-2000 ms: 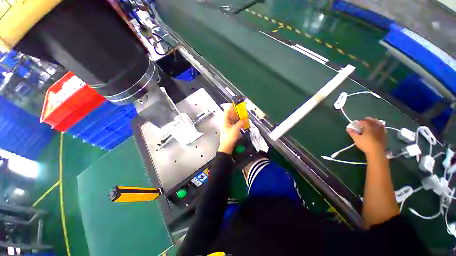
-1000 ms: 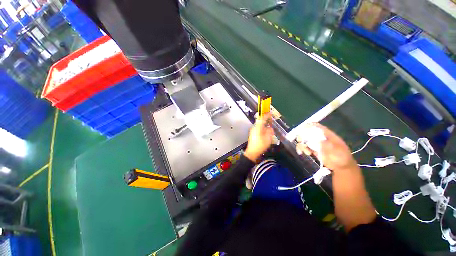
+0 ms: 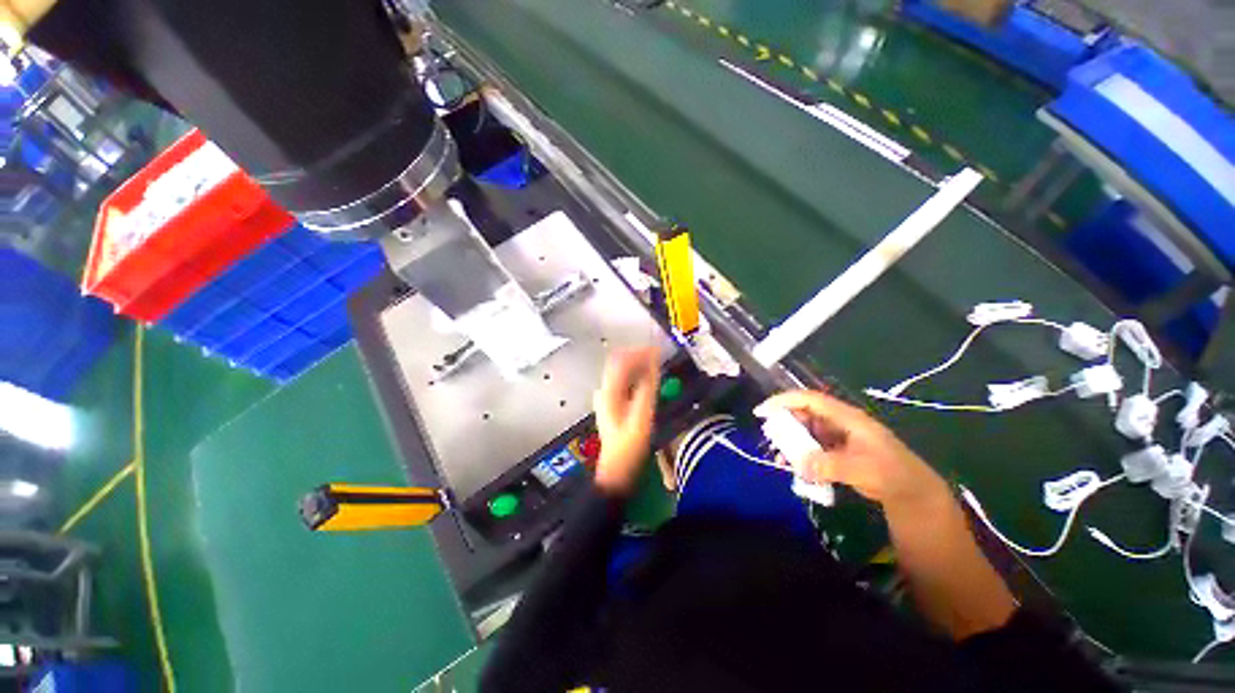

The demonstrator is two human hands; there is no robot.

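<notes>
My right hand [image 3: 860, 450] holds a white power adapter [image 3: 790, 436] with its coiled cord over the near edge of the belt, right of the machine. My left hand [image 3: 627, 406] is blurred, above the front right part of the silver base plate [image 3: 522, 436]; nothing shows in it. The metal welding horn [image 3: 454, 271] hangs over the white-covered nest [image 3: 508, 339] at the plate's centre. The gap between horn and nest cannot be made out.
The dark green belt [image 3: 704, 190] holds a white divider strip [image 3: 874, 264] and several corded adapters [image 3: 1140, 416] at right. Yellow-and-black posts [image 3: 677, 280] flank the plate. Green buttons [image 3: 504, 505] sit on the front panel. Red [image 3: 176, 230] and blue crates [image 3: 278, 318] stand left.
My right hand has picked up an adapter from the belt and brought it left, towards my body. My left hand has moved off the right post to over the plate's front.
</notes>
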